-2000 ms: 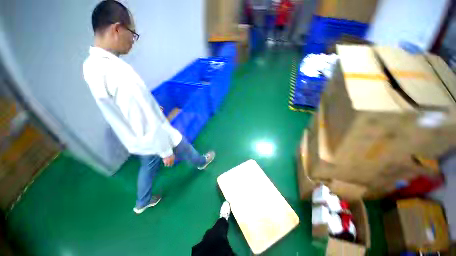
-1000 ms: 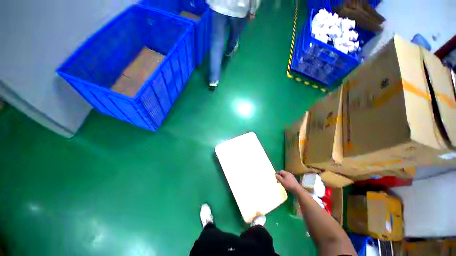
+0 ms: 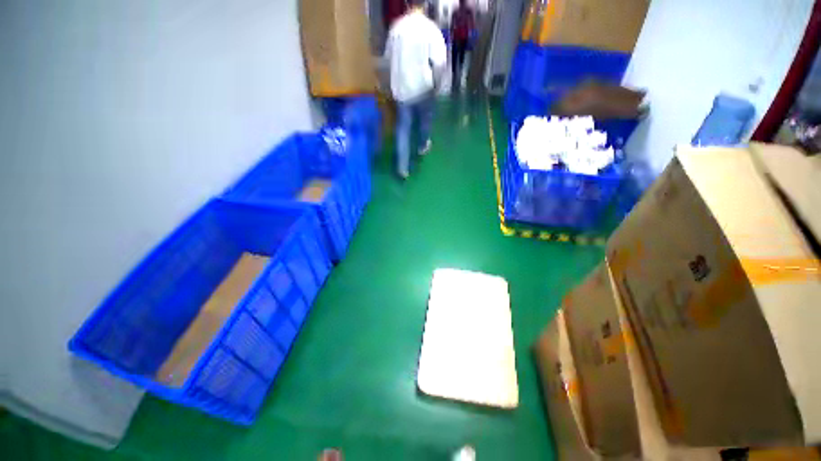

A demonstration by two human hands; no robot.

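The low flat dolly (image 3: 468, 338) lies on the green floor in front of me, its top pale under glare and its long side pointing ahead. No hand touches it. A white shoe tip (image 3: 464, 453) shows at the bottom edge behind it. A small, blurred, skin-toned shape (image 3: 330, 456) is cut off by the bottom edge; I cannot tell if it is my left hand. My right hand is out of the picture.
Large brown cartons (image 3: 702, 297) stand close at the right. Blue crates (image 3: 261, 338) line the left wall. A blue crate of white parts (image 3: 563, 194) stands ahead right, inside a yellow-black line (image 3: 549, 237). A person in white (image 3: 416, 67) is farther down the aisle.
My right hand has left the dolly's edge and gone out of view. The dolly now points more straight ahead. The view has tilted up, and the person in white is farther away.
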